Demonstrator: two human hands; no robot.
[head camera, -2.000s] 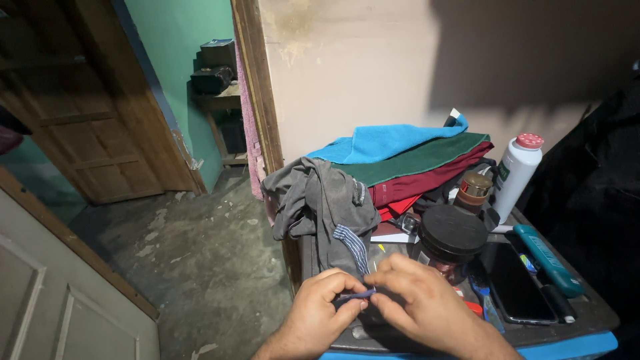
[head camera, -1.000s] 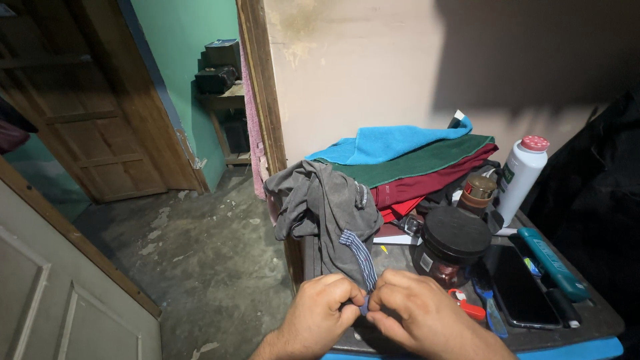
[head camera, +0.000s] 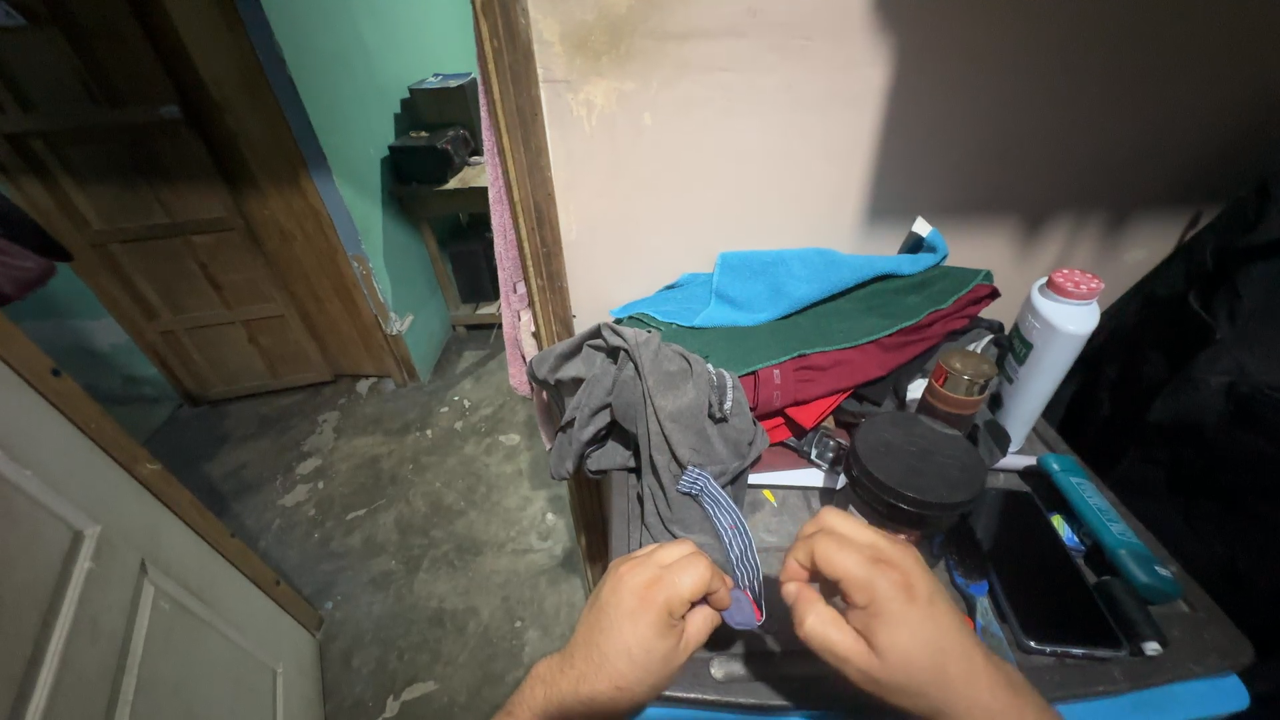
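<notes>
Between thumb and fingers, my left hand pinches the end of a blue-and-white striped fabric strip, whose tip shows a plain bluish patch with a red edge. The strip runs up onto a crumpled grey garment draped over the table's left side. My right hand is just right of the strip's end, apart from it, with thumb and index finger curved towards each other; a very thin thread between them cannot be ruled out. Right behind this hand stands a jar with a black lid.
Blue, green and dark red cloths lie behind. At right are a white bottle with a red cap, a gold-capped container, a smartphone and a teal case. A wooden post stands left.
My right hand has moved right, off the strip's end, where both hands were together a second ago. My left hand has stayed at the strip.
</notes>
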